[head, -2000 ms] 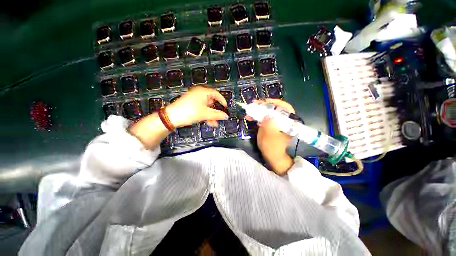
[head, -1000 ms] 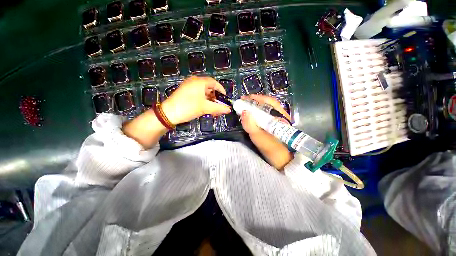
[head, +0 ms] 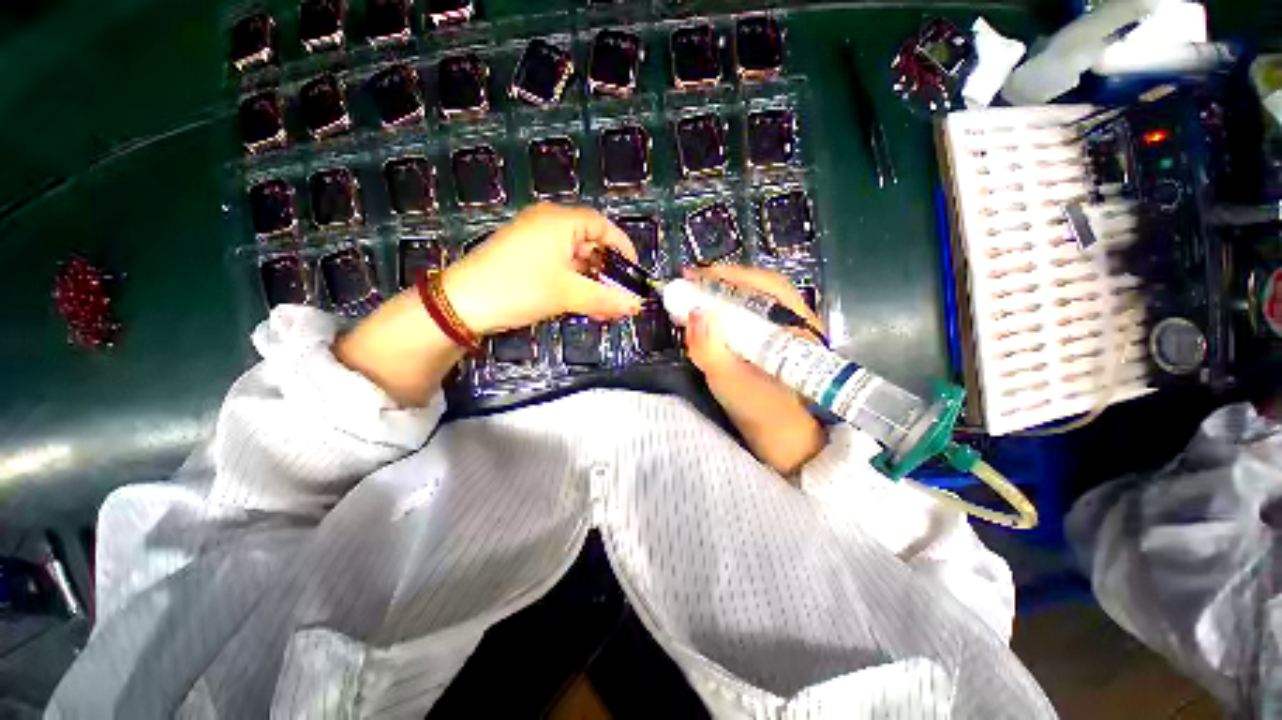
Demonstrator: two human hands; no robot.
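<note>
My left hand (head: 555, 267) holds a small black device housing (head: 620, 270) between thumb and fingers above the tray. My right hand (head: 738, 359) grips a clear-white dispensing syringe (head: 801, 366) with a green cap and a pale yellowish hose at its rear. The pale tip is at the housing's edge; whether it touches is too small to tell. A dark thin tool (head: 790, 318) also lies along my right hand. The clear blister tray (head: 520, 118) lies beneath and beyond my hands, with black housings in its pockets.
Small red parts (head: 87, 301) lie on the green top at the left, more at the upper right. A thin dark tool (head: 877, 134) lies right of the tray. Further right are a white ribbed rack (head: 1033, 296), a black controller (head: 1178, 183) and white wipes (head: 1156, 40). Another person's pale sleeve shows at lower right.
The view has shifted, so the tray sits higher in the picture. The syringe tip has come up to the housing in my left hand, and the syringe's rear has swung slightly.
</note>
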